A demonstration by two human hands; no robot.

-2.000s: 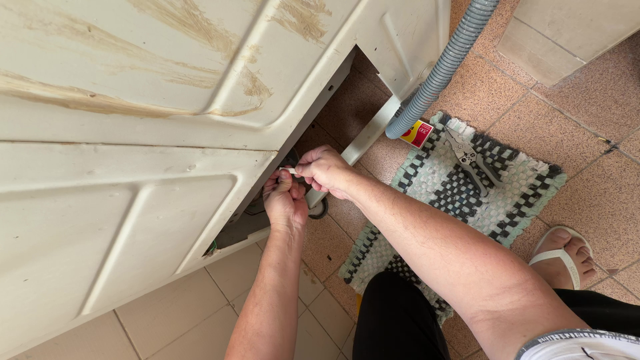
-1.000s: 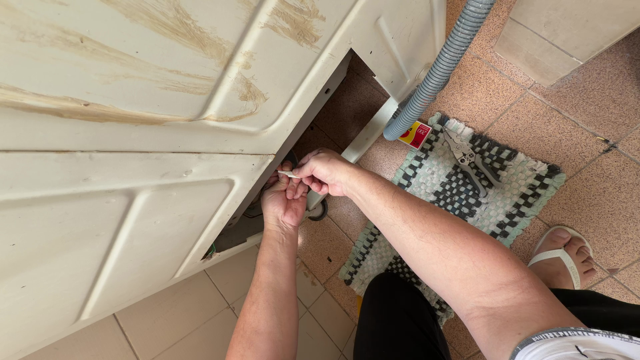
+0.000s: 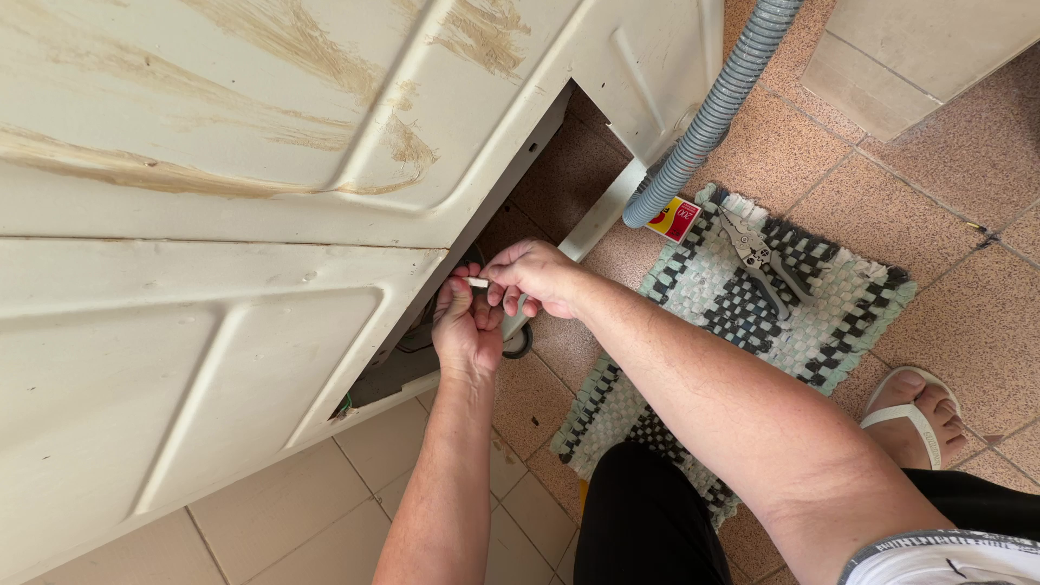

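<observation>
At the opening in a cream metal appliance panel, my left hand holds a small white piece, perhaps a connector, between thumb and fingers. Close against it, my right hand has its thumb and forefinger pinched at the right end of the white piece. Whether a wire runs between them is too small to tell. Behind the hands, dark wires show dimly inside the opening, and a black loop lies just below.
A grey corrugated hose hangs at the right of the panel. Near its end lies a red and yellow box. Wire strippers rest on a woven rag mat. A green wire shows at the opening's lower corner.
My left hand has turned and its fingers have curled up around the white piece, where a second ago its palm lay more open. My right hand stays beside it.
</observation>
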